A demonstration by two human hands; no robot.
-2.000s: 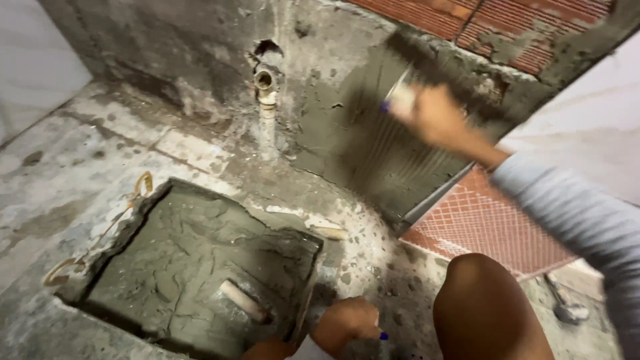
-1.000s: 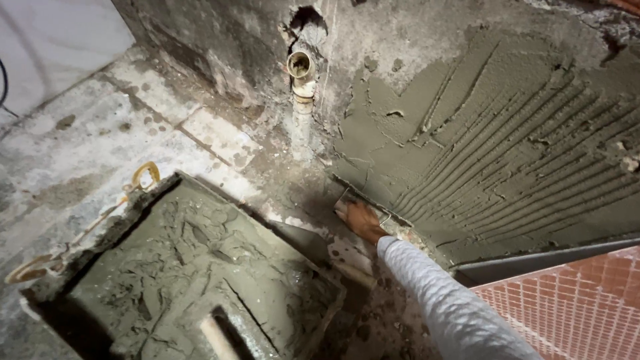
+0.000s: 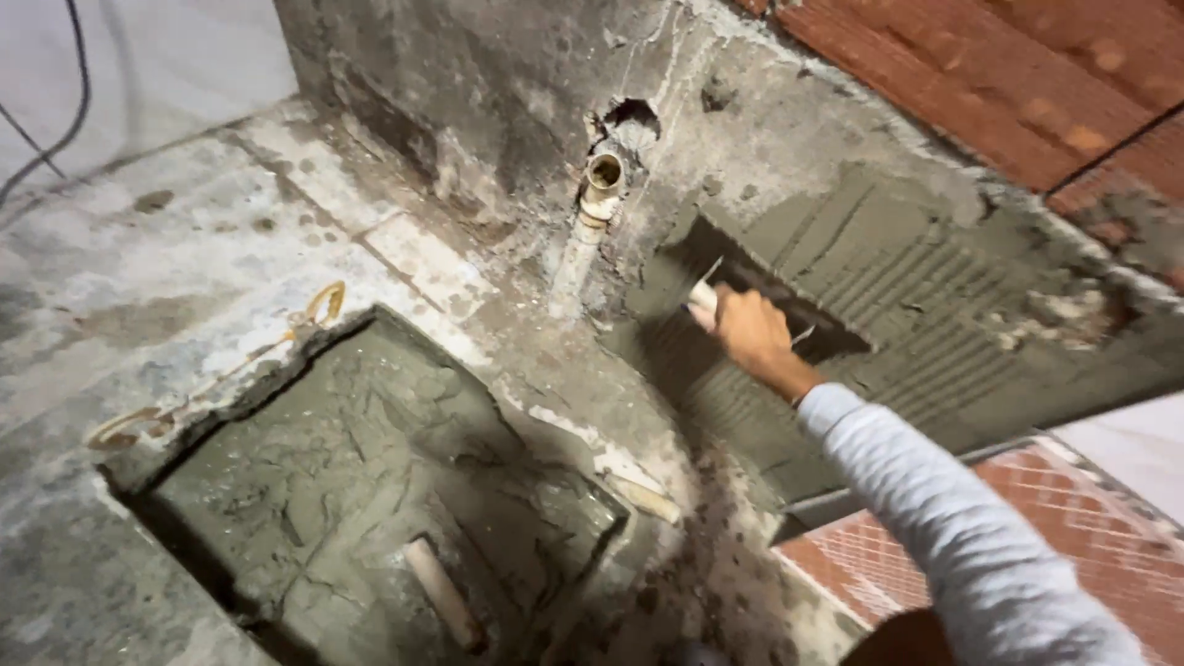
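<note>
My right hand (image 3: 751, 335) grips the pale handle of a trowel (image 3: 786, 301), whose dark metal blade lies against grey mortar (image 3: 925, 277) on the lower wall. Ridges run through the mortar to the right of the blade. A square tray (image 3: 444, 356) of wet mortar rests on the floor at lower left. In it a second tool lies, its pale handle (image 3: 442, 592) sticking out and its blade covered or hidden by mortar. My left hand is outside the view.
A plastic pipe (image 3: 587, 222) with an uncapped end rises by the wall, just left of the mortar. A tile (image 3: 856, 564) with a red ribbed back lies at lower right. Red hollow bricks (image 3: 1045, 74) show at upper right. A cable (image 3: 79, 102) hangs at upper left.
My right hand has moved up from the wall's foot beside the pipe onto the mortared wall. The left hand, seen by the tray two seconds ago, has left the view.
</note>
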